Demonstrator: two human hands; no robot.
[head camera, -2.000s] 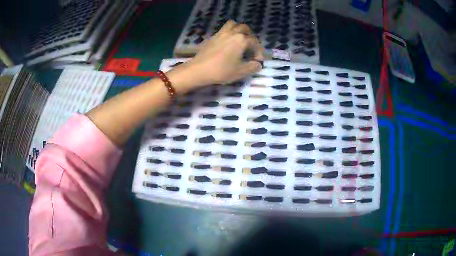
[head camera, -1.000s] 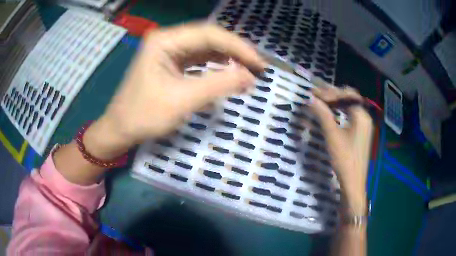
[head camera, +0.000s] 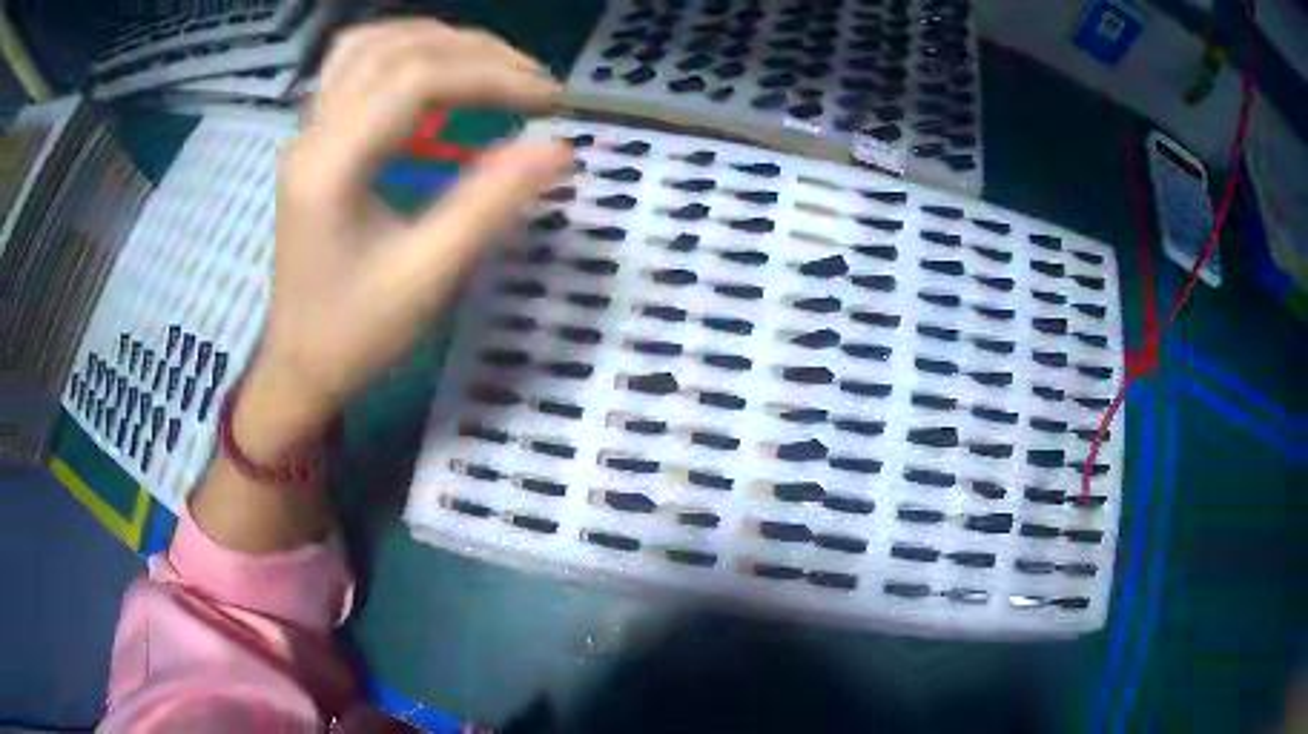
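The white foam tray (head camera: 717, 574) lies in front of me, with rows of slots holding small black parts (head camera: 656, 383). Pale tan ends show beside some parts, and two upper slots (head camera: 815, 201) show only tan strips. My left hand (head camera: 387, 215) is blurred above the tray's upper left corner. Its thumb and index finger are apart, with nothing visible between them. My right hand is out of the picture. A thin red line (head camera: 1219, 237) curves down from the upper right to the tray's right side.
A second filled tray (head camera: 775, 72) lies behind the main one. A left-side tray (head camera: 215, 194) has black parts at its near end. Stacked trays (head camera: 50, 273) stand at far left. A calculator (head camera: 1185, 208) lies at right on the green mat (head camera: 1219, 502), which has blue and red lines.
My left hand has moved left and up, off the tray's middle, with its fingers spread. My right hand has left the picture. The red line now shows over the tray's right side.
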